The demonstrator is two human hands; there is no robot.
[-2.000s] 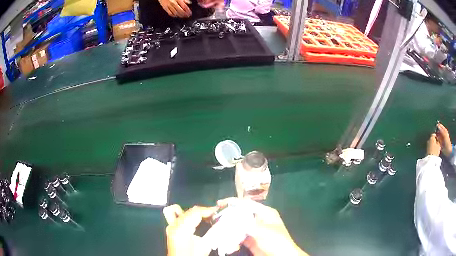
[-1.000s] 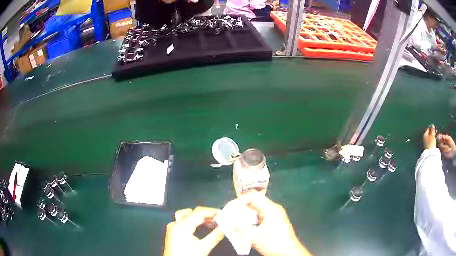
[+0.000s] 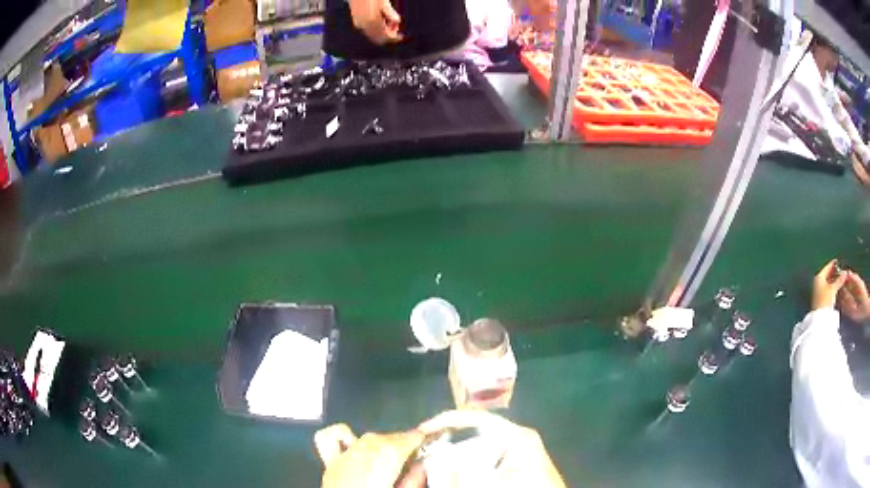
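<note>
My left hand (image 3: 377, 459) and my right hand (image 3: 520, 457) are together at the bottom edge, partly cut off and overexposed. My right hand holds a white cloth (image 3: 458, 456). A small dark, shiny workpiece (image 3: 462, 435) shows at the cloth's upper edge, between the hands; its outline is unclear. My left fingers touch it or the cloth; the contact is blurred. The squat bottle (image 3: 484, 367) stands upright just beyond my hands, its round pale cap (image 3: 435, 323) hanging open on its left.
Black bin (image 3: 229, 381) with a white sheet at left. Standing pieces (image 3: 112, 422) and a dark pile (image 3: 13, 400) farther left; more pieces (image 3: 707, 362) right. Metal post (image 3: 720, 205), black foam tray (image 3: 420, 129), orange tray (image 3: 649, 131) beyond. White-sleeved arm (image 3: 818, 381) at right; person's hand (image 3: 378, 19) opposite.
The whole view has shifted, so the bench sits lower in the picture. My hands have closed together around the cloth and a dark shiny piece now shows. The hand opposite is over the foam tray's far side.
</note>
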